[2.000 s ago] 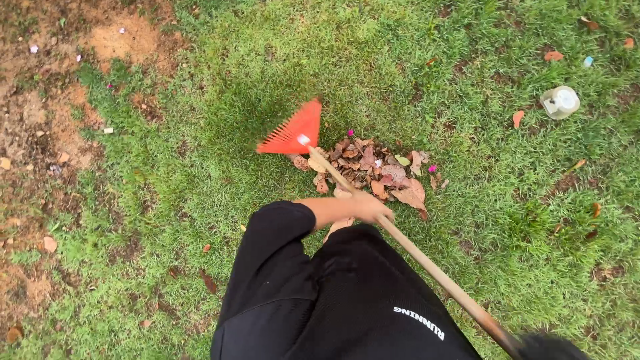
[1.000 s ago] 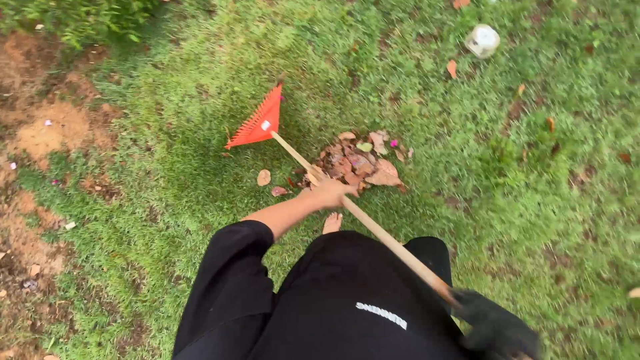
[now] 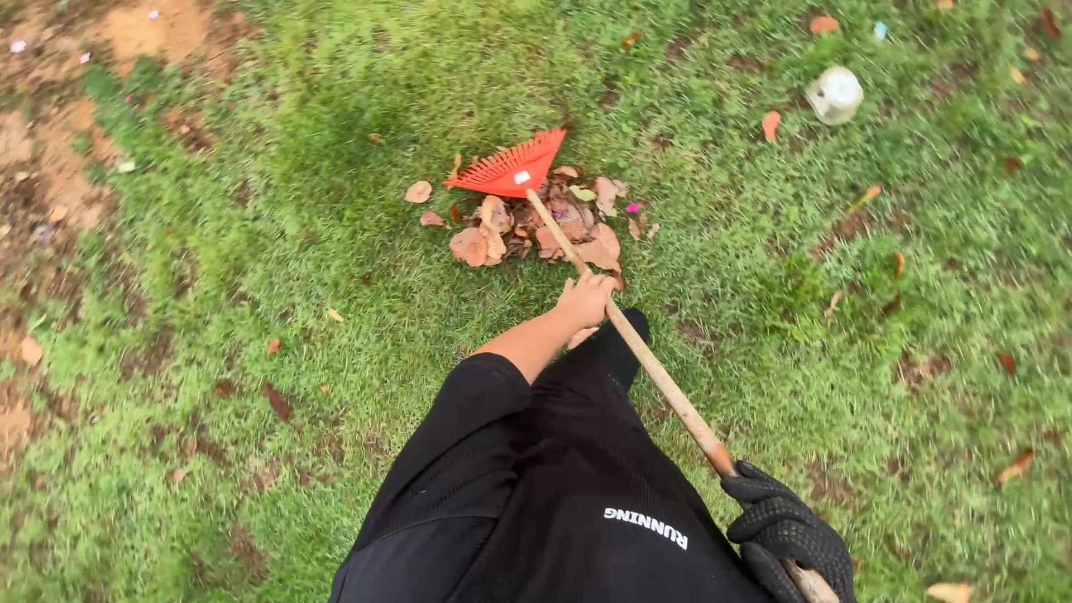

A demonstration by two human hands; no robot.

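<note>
A leaf rake with a red fan-shaped head (image 3: 512, 170) and a long wooden handle (image 3: 670, 389) runs diagonally across the view. My left hand (image 3: 588, 299), bare, grips the handle partway down, just below the leaves. Around the handle's upper end, at lower right, my right hand (image 3: 783, 529) is closed in a black textured glove. The rake head lies at the top edge of a pile of dry brown leaves (image 3: 578, 222), its tines pointing up and left. One yellow-green leaf (image 3: 583, 193) and a magenta petal (image 3: 633, 208) show at the pile.
A whitish, dented container (image 3: 835, 95) lies on the grass at upper right. Loose dry leaves (image 3: 770, 126) are scattered over the lawn. Bare reddish soil (image 3: 155, 29) borders the grass on the left. Part of a bare foot (image 3: 583, 337) shows beneath my left forearm.
The rake head was to the upper left of the leaf pile a second ago; it has moved against the pile's upper edge. Both hands have stayed on the handle.
</note>
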